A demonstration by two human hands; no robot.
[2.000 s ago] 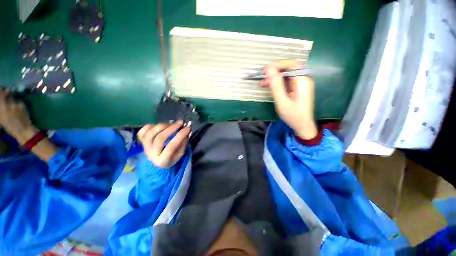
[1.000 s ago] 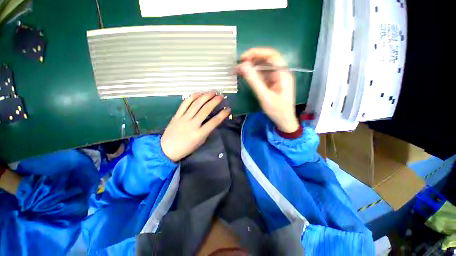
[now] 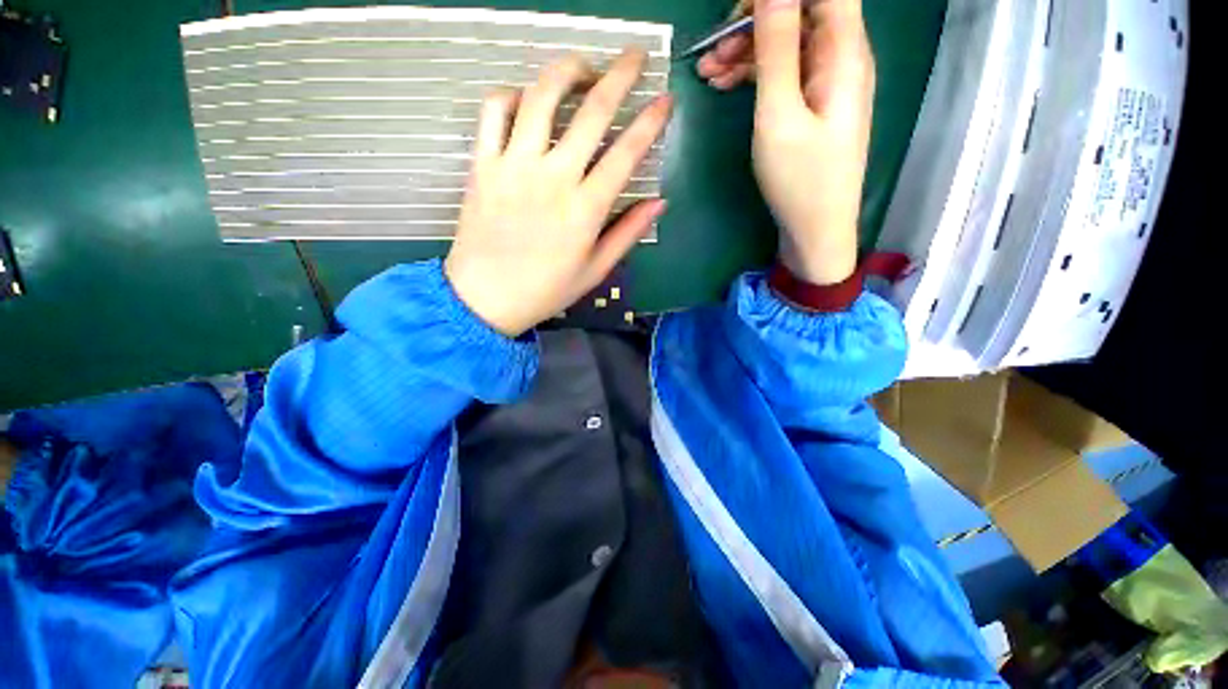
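The grey striped sheet (image 3: 337, 128) lies flat on the green mat in front of me. My left hand (image 3: 555, 195) rests palm down on its right part, fingers spread, holding nothing that I can see. My right hand (image 3: 808, 128) is just right of the sheet, near the top edge, and holds the tweezers (image 3: 721, 37), whose tip points left at the sheet's upper right corner. A dark circuit board (image 3: 605, 299) lies at the bench's front edge, below my left hand and partly hidden by it.
White printed sheets (image 3: 1064, 175) hang in a curve over the right bench edge. An open cardboard box (image 3: 1003, 438) stands below them. More dark boards (image 3: 30, 65) lie at the far left. A neighbour's blue sleeve (image 3: 121, 471) shows at lower left.
My left hand has moved off the board and up onto the striped sheet. My right hand has moved up with the tweezers. The view has shifted.
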